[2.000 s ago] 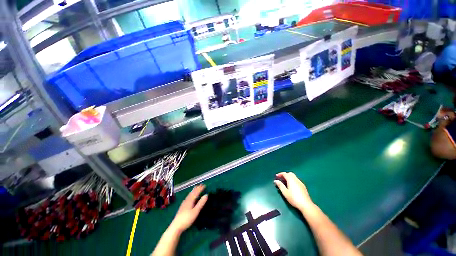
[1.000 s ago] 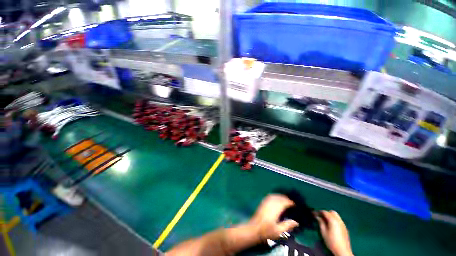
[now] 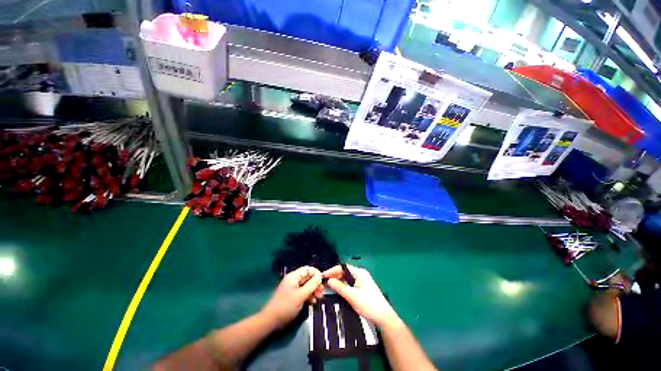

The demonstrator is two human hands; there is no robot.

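Observation:
My left hand [image 3: 296,291] and my right hand [image 3: 358,291] meet fingertip to fingertip just in front of a loose heap of small black parts [image 3: 304,250]. A tiny dark piece shows between the fingertips, too small to make out. A short black part also shows at the right hand's index finger. The taped work template [image 3: 334,330], white strips crossed by black tape, lies flat under and between my hands. One single black part [image 3: 356,258] lies on the green mat right of the heap.
Harness piles lie behind at left [image 3: 76,170] and by the post [image 3: 219,196]. A blue tray [image 3: 411,192] lies beyond the hands. Work sheets [image 3: 417,109] hang from the shelf beside a small white box [image 3: 184,61]. A yellow line [image 3: 148,279] crosses the bench. Another person's arm [image 3: 605,311] is at right.
The view has swung left, then back right. My hands were apart beside the heap, then at the heap; now they are together in front of it, fingertips touching.

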